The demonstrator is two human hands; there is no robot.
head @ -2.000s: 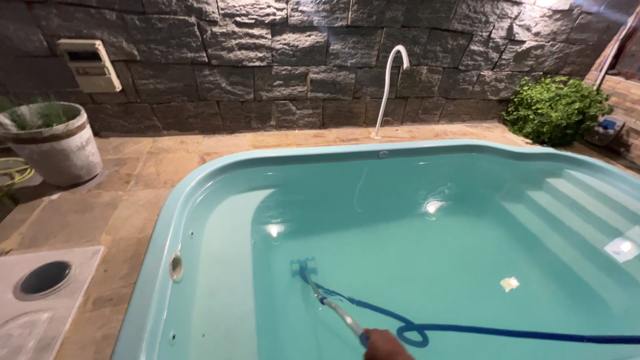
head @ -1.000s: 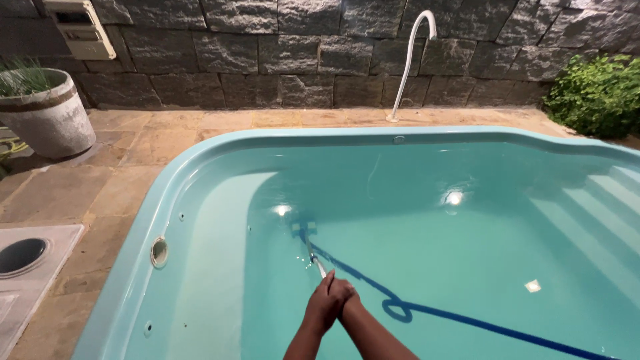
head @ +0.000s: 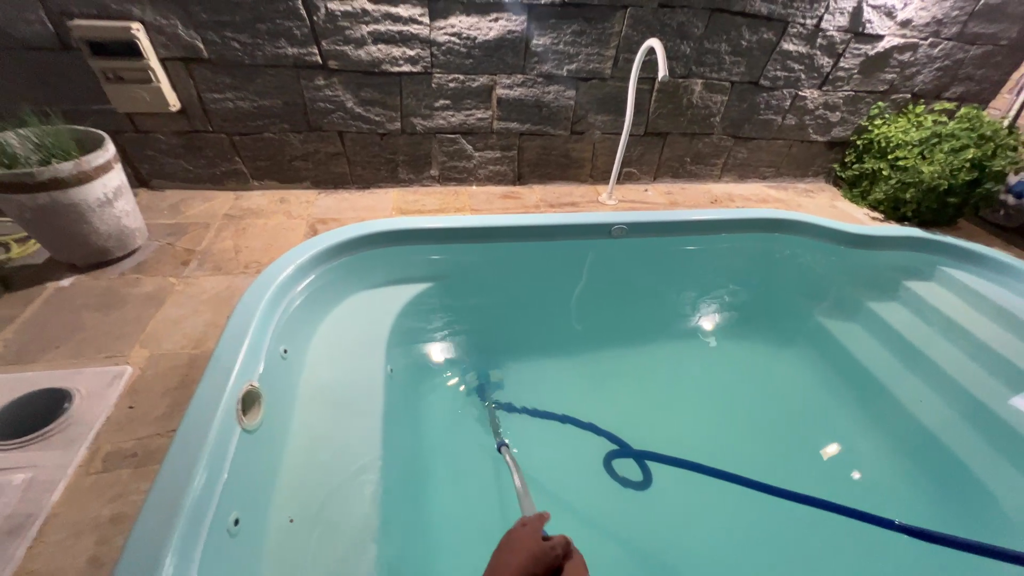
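Note:
At the bottom edge, my left hand (head: 520,550) is closed round a metal telescopic pole (head: 518,480). Close against it on the right is my right hand (head: 572,560), partly cut off by the frame and overlapped, its fingers curled at the pole. The pole slopes away into the water, past a blue collar, to a blue pool vacuum head (head: 484,384), blurred under the surface near the pool's left bench. From the head a blue vacuum hose (head: 744,478) runs right, with one small loop in it, and leaves the frame at the lower right.
The light-blue pool rim (head: 496,226) curves round the water, with submerged steps (head: 920,320) at right. Beyond stand a white curved spout (head: 628,120), a leafy bush (head: 928,164) and a stone wall. A planter (head: 76,200) and a round deck opening (head: 36,416) are at left.
My hands have moved lower in the view since one second ago, and more of the pole shows above them. The hose loop has opened wider. The view has shifted since two seconds ago.

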